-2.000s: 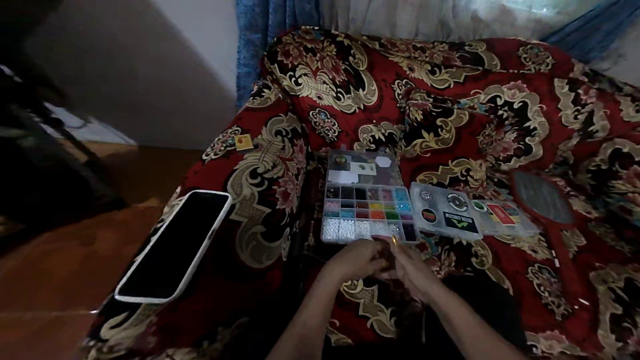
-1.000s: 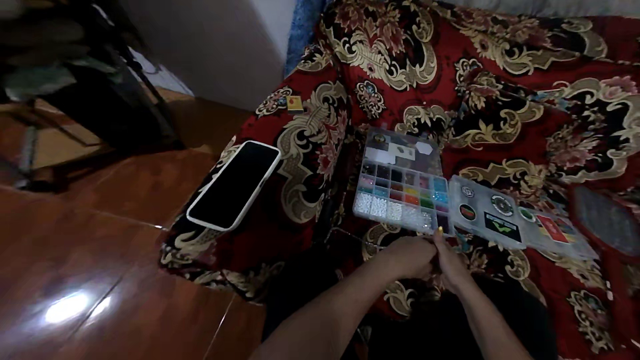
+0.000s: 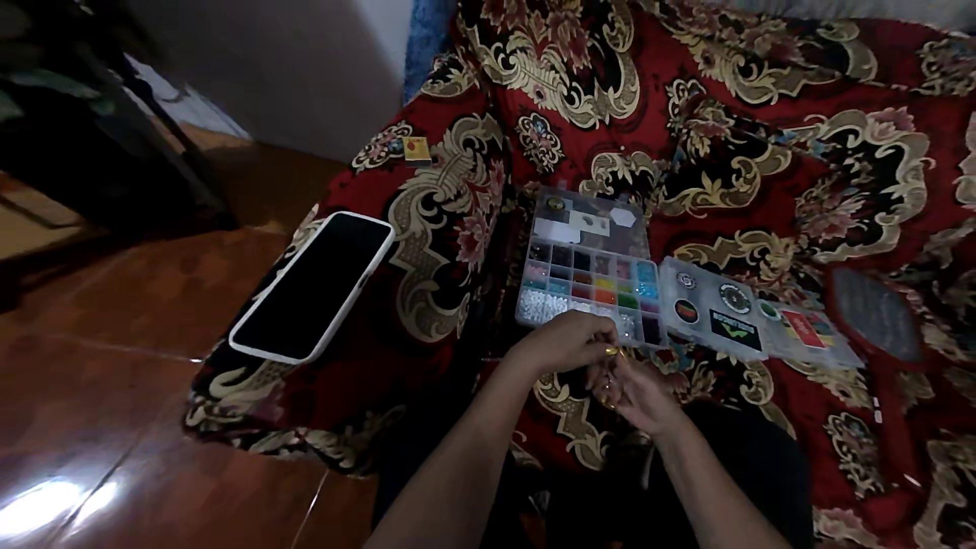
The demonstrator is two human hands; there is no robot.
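Observation:
My left hand (image 3: 568,341) and my right hand (image 3: 631,389) meet fingertip to fingertip above the patterned sofa cover, just in front of an open plastic compartment box (image 3: 583,286). A tiny yellow or gold-coloured piece (image 3: 611,351) shows at the left fingertips; whether it is held or is on a nail cannot be told. The right fingers are curled, with small shiny spots among them. Small beads in white, red, orange, green, blue and dark colours fill the box's compartments, and its clear lid lies folded back. Fingers hide part of the box's front edge.
Closed plastic cases with stickers (image 3: 713,309) lie right of the box, near a red-framed, paddle-shaped object (image 3: 877,314). A smartphone in a white case (image 3: 313,286) rests on the sofa arm, with a small yellow box (image 3: 417,151) farther back. Tiled floor (image 3: 91,366) lies at the left.
The view has swung left and down, showing more floor. Both hands stay close together at the front of the bead box.

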